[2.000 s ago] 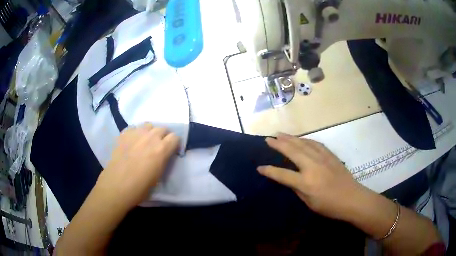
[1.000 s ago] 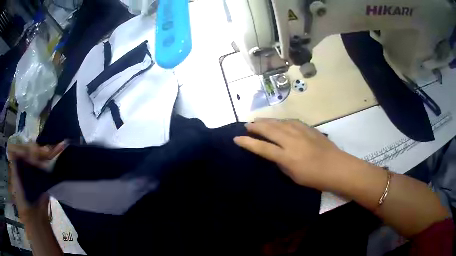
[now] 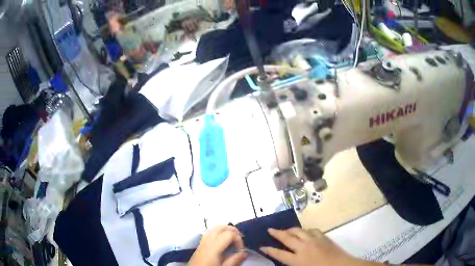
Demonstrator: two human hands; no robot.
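The pale front panel point(image 3: 164, 223) lies left of the machine, with a small dark and pale pocket piece point(image 3: 148, 186) on it. Dark fabric point(image 3: 260, 227) lies at the bottom middle, its upper right edge close to the presser foot point(image 3: 296, 198). My left hand point(image 3: 221, 246) rests at this fabric's left part, fingers bent; whether it pinches cloth is unclear. My right hand point(image 3: 304, 248) lies on the fabric with its fingers spread, below the foot. Both hands are partly cut off by the bottom edge.
The cream HIKARI sewing machine point(image 3: 359, 111) stands right. A blue lamp point(image 3: 213, 156) hangs left of its head. A curved dark piece point(image 3: 398, 182) and dark-handled snips point(image 3: 435, 183) lie under its arm. Plastic bags point(image 3: 57, 148) and fabric piles point(image 3: 276, 36) are at left and behind.
The view has tilted up, showing more background. My left hand has come from the far left to beside my right hand. The dark fabric's edge now lies close to the foot.
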